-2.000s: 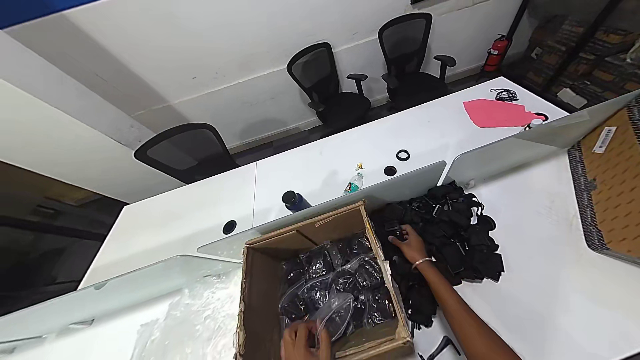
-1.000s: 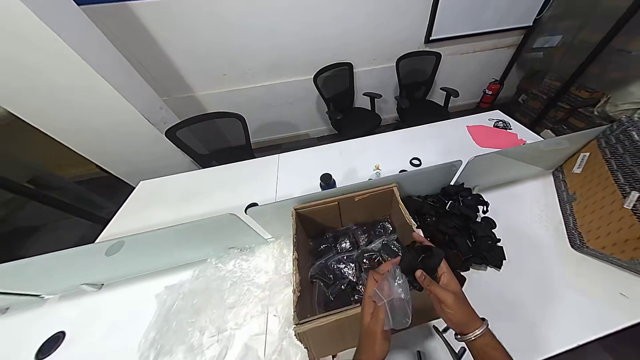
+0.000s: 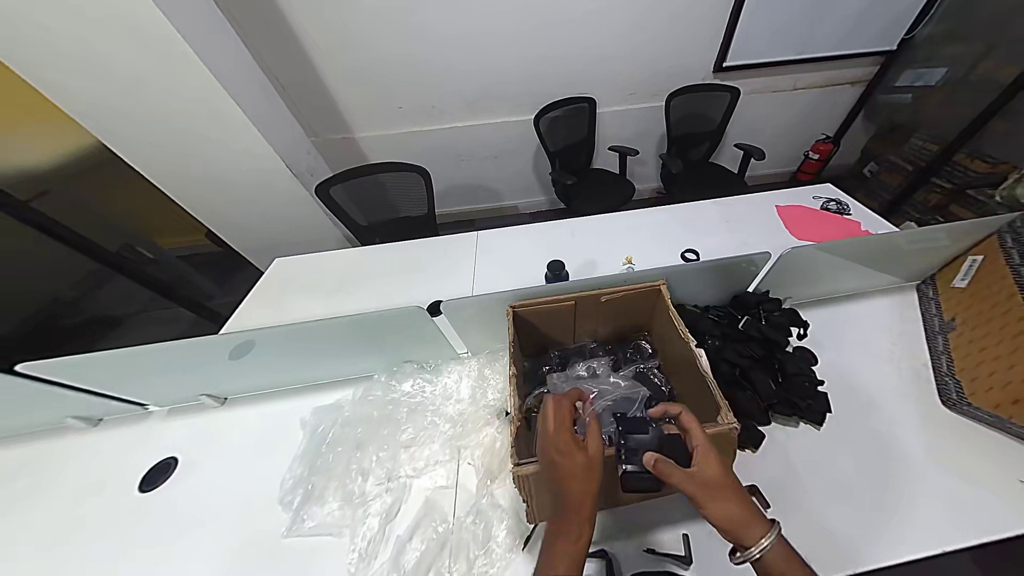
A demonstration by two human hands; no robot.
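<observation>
My right hand (image 3: 700, 472) grips a black strapped item (image 3: 640, 452) above the near edge of an open cardboard box (image 3: 524, 488). Left of it, my left hand (image 3: 572, 448) holds a clear plastic bag (image 3: 604, 388) over the box. Inside lie several clear bags with black items (image 3: 640, 352). A heap of black strapped items (image 3: 756, 360) rests on the white desk, right of the box. Flattened clear plastic bags (image 3: 400, 456) are spread on the desk to the left.
Frosted glass dividers (image 3: 264, 352) run behind the box. Beyond them stand a dark bottle (image 3: 556, 272), a black ring (image 3: 690, 255) and pink material (image 3: 816, 224). Black brackets (image 3: 672, 552) lie near the front. A brown panel (image 3: 988, 328) is at the right; mesh chairs (image 3: 588, 160) stand farther back.
Two seconds ago my right hand was in the black heap; now it holds a black item over the box. My left hand has moved the clear bag away from that item since one second ago.
</observation>
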